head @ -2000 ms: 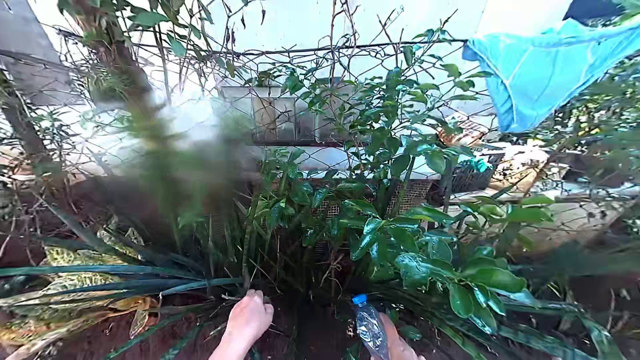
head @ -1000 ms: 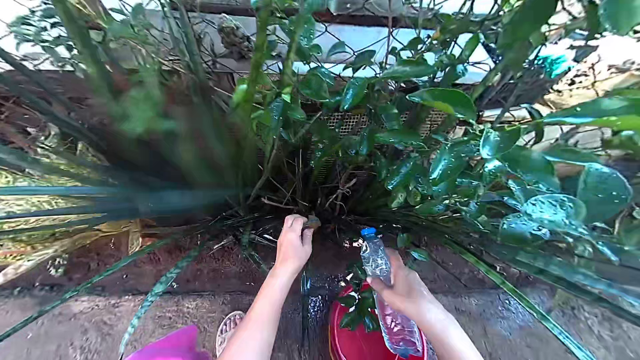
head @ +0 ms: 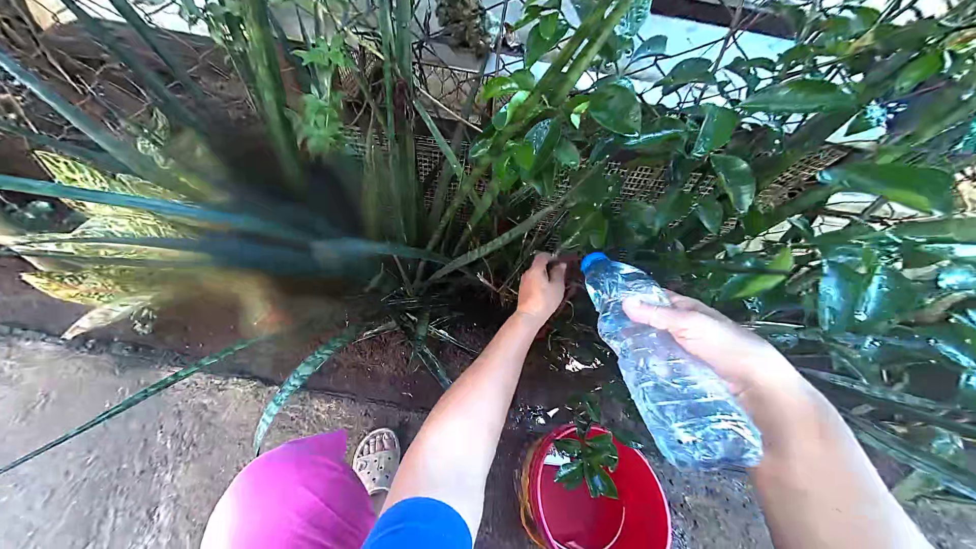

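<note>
My right hand (head: 686, 332) grips a clear plastic bottle (head: 671, 374) with a blue cap, tilted with its capped end up and toward my left hand. The cap is on. My left hand (head: 542, 288) reaches to the base of the leafy green plants (head: 610, 114), its fingers bent near thin stems; whether they pinch anything is hard to see. Below the bottle a red plastic bucket (head: 644, 488) stands on the ground, with a small leafy sprig (head: 587, 463) over its opening.
Long strap-like leaves (head: 305, 374) fan out at the left, partly blurred. Yellow-green variegated leaves (head: 107, 236) lie beyond them. Wire mesh (head: 648, 183) runs behind the stems. A concrete path (head: 137, 404) borders the soil, and a sandaled foot (head: 377, 460) rests on it.
The view has tilted down since the first frame. From one second ago, my left hand has moved farther into the plant base, and my right hand still holds the bottle.
</note>
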